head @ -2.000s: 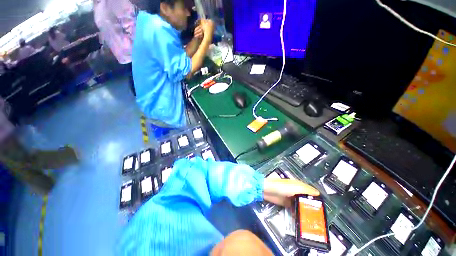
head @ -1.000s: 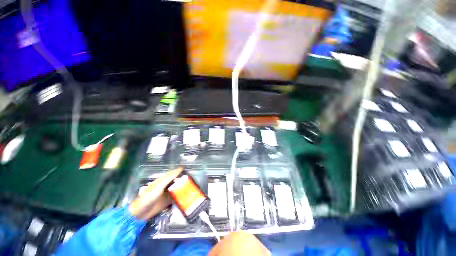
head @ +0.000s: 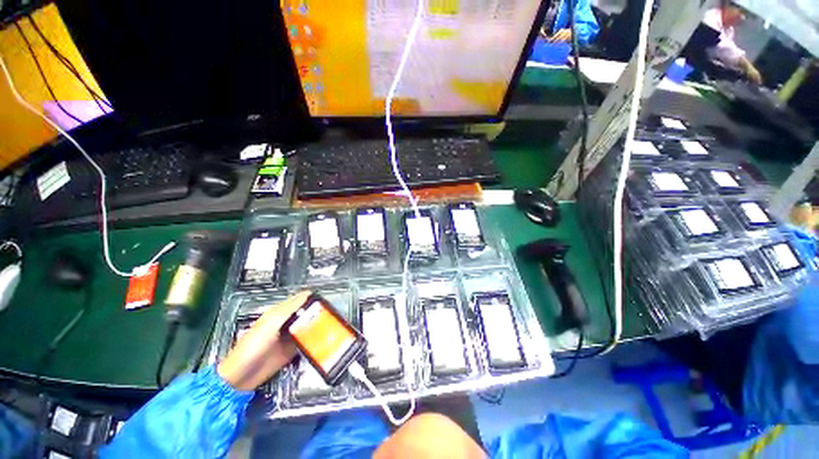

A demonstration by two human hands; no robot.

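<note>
My left hand (head: 262, 348) holds a black handheld unit (head: 325, 338) with a lit orange screen, tilted, above the front left of a clear blister tray (head: 530, 309). A white cable (head: 388, 405) is plugged into the unit's lower end and loops down towards the tray's front edge. The tray holds two rows of black units with white labels; my hand and the held unit partly cover some at the front left. My right hand is not in view; only a blue sleeve (head: 584, 439) shows at the bottom edge. A blurred skin-toned shape covers the bottom middle.
A black barcode scanner (head: 560, 285) and mouse (head: 537, 207) lie right of the tray. Stacked filled trays (head: 669, 296) stand farther right. A corded dark cylinder (head: 185, 287) and orange-red tag (head: 142, 287) lie left. A keyboard (head: 395, 163) and monitor (head: 413, 63) are behind. White cords hang across the view.
The view has swung right from the left neighbour's side to the tray and monitor. My left hand still holds the unit. The cable at its end now shows clearly; the oldest frame did not show it plugged in.
</note>
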